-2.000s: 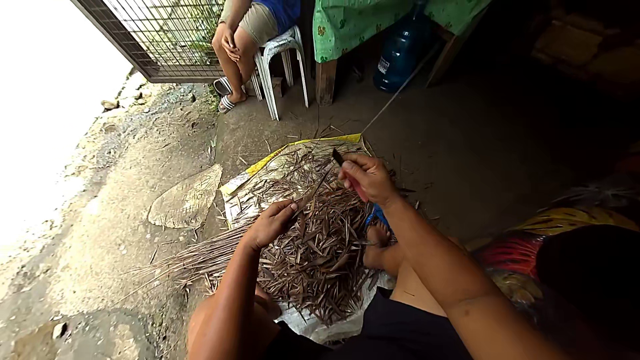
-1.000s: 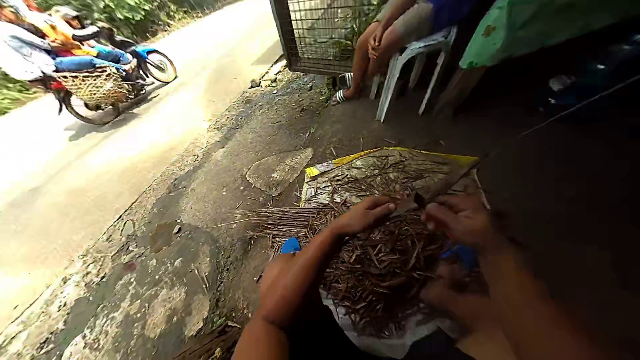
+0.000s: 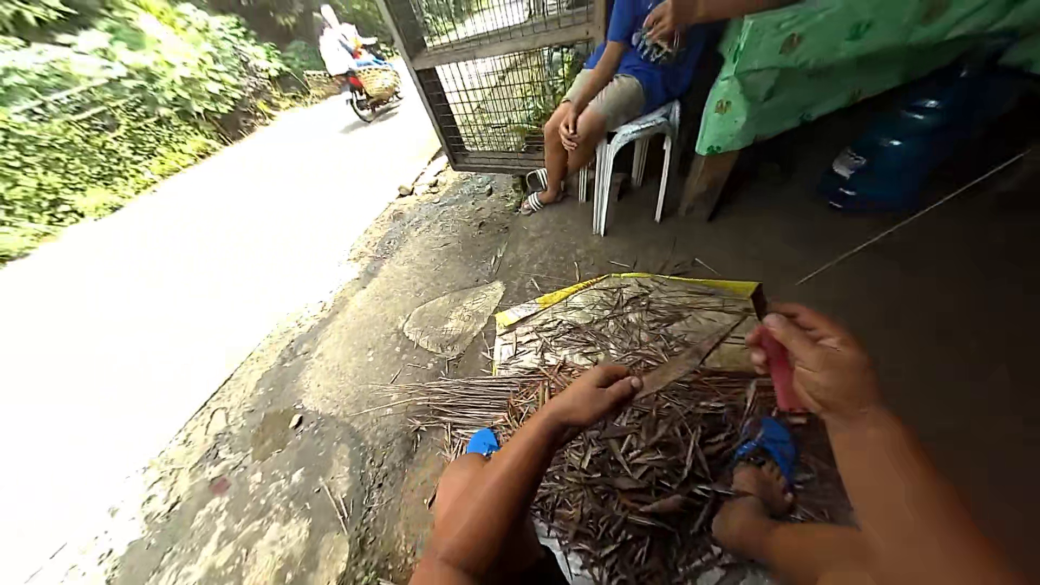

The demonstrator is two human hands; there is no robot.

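Observation:
My right hand (image 3: 816,357) is closed around the red handle of a knife (image 3: 782,370), whose dark end points up past my fingers. My left hand (image 3: 597,396) pinches the lower end of a flat brownish strip (image 3: 682,370), perhaps a leaf; its other end runs up toward the knife. Below both hands lies a heap of dry brown leaf strips (image 3: 642,479), spread over a pale sack with a yellow edge (image 3: 691,280). A bundle of thin sticks (image 3: 463,402) pokes out of the heap on the left.
My feet in blue slippers (image 3: 768,443) flank the heap. Beyond it, a person (image 3: 593,97) sits on a white plastic stool (image 3: 642,134) by a wire-mesh gate (image 3: 496,89). A table with a green cloth (image 3: 780,81) and a blue water jug (image 3: 886,154) stand at right. A motorcycle (image 3: 370,89) is on the road.
The motorcycle has moved farther away along the road. My hands, close together one second ago, are now farther apart. The view has shifted.

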